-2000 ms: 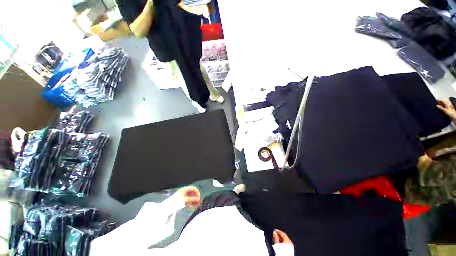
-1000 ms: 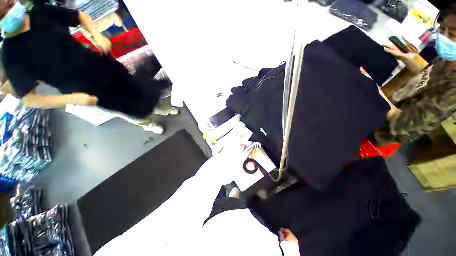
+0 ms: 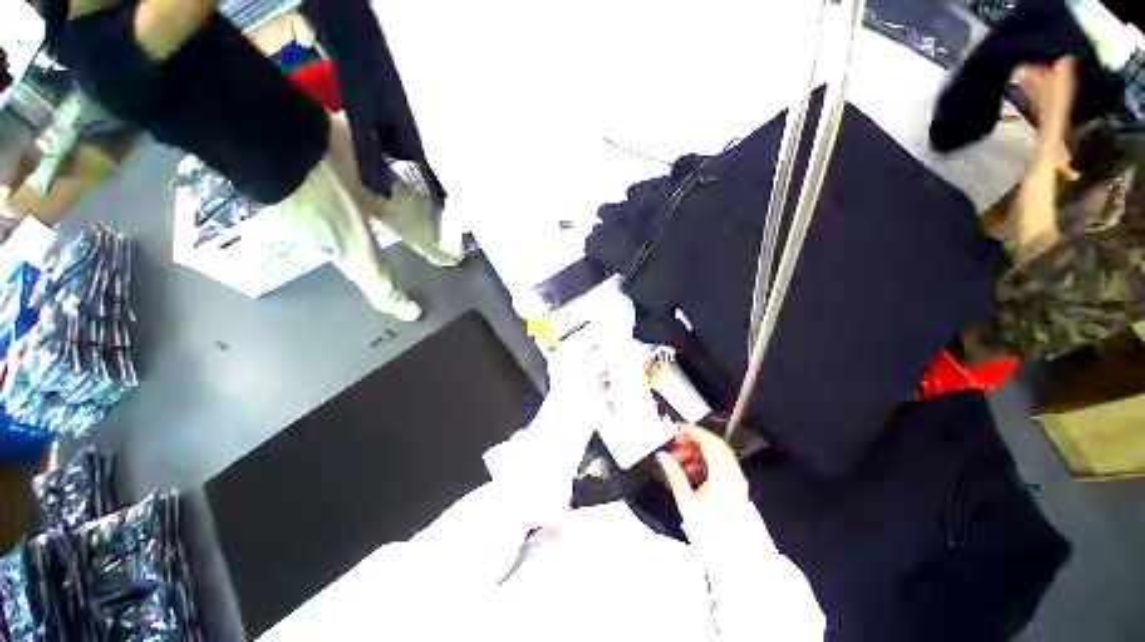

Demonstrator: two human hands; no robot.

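My right hand (image 3: 706,464) is at the table corner, its fingers closed around a dark reddish ring handle (image 3: 687,459), likely of scissors or snips; its blades are hidden. My left sleeve (image 3: 527,458) reaches to the small white papers (image 3: 615,389) on the corner; the left hand is washed out there and its fingers cannot be made out. A dark garment (image 3: 904,527) hangs over the near side at my right. A wide pile of dark garments (image 3: 866,276) lies on the table behind.
Pale cords (image 3: 794,207) cross in front of the pile. A black board (image 3: 377,464) is at lower left. Bagged garments (image 3: 119,564) stand on the floor at left. A person in black (image 3: 214,113) stands at upper left, a person in camouflage (image 3: 1067,276) at right. The white table (image 3: 527,113) extends away.
My right hand has moved from the garment's near edge up to the ring handle and closed on it. My left arm has reached to the papers. The person in camouflage has lifted a dark cloth.
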